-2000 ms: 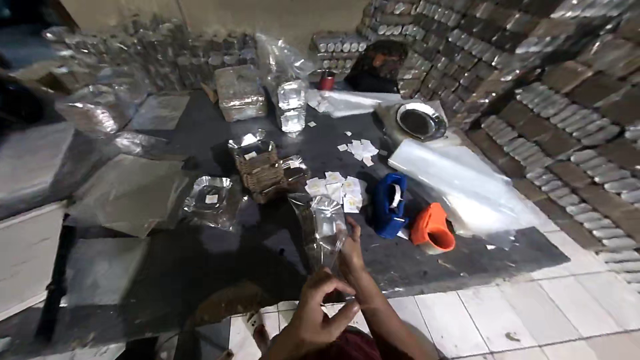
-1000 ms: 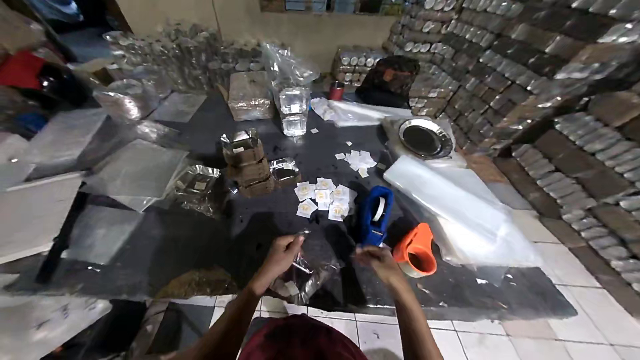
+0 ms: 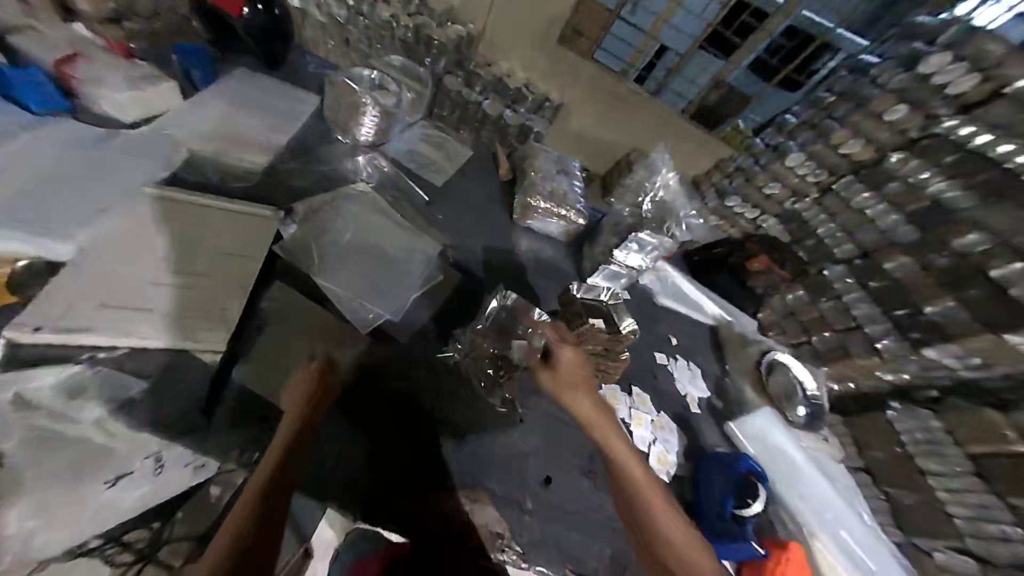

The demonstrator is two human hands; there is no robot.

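Note:
My right hand is at a plastic-wrapped foil pack on the dark table; blur hides whether its fingers grip it. Just right of that hand stand stacked foil trays with brown sides. My left hand is over a flat plastic sheet at the table's left, its fingers curled and blurred; I cannot tell if it holds anything. Small printed paper labels lie to the right of my right forearm, with more white slips beyond. Clear plastic sheets lie past my left hand.
A blue tape dispenser and an orange one stand at the lower right, beside a long plastic sleeve bundle. A round foil tray lies further back. A pale board is at left. Stacked foil goods line the right.
The view has swung to the left. My right hand has moved from beside the blue tape dispenser to the wrapped foil pack. My left hand has moved left, to the plastic sheet.

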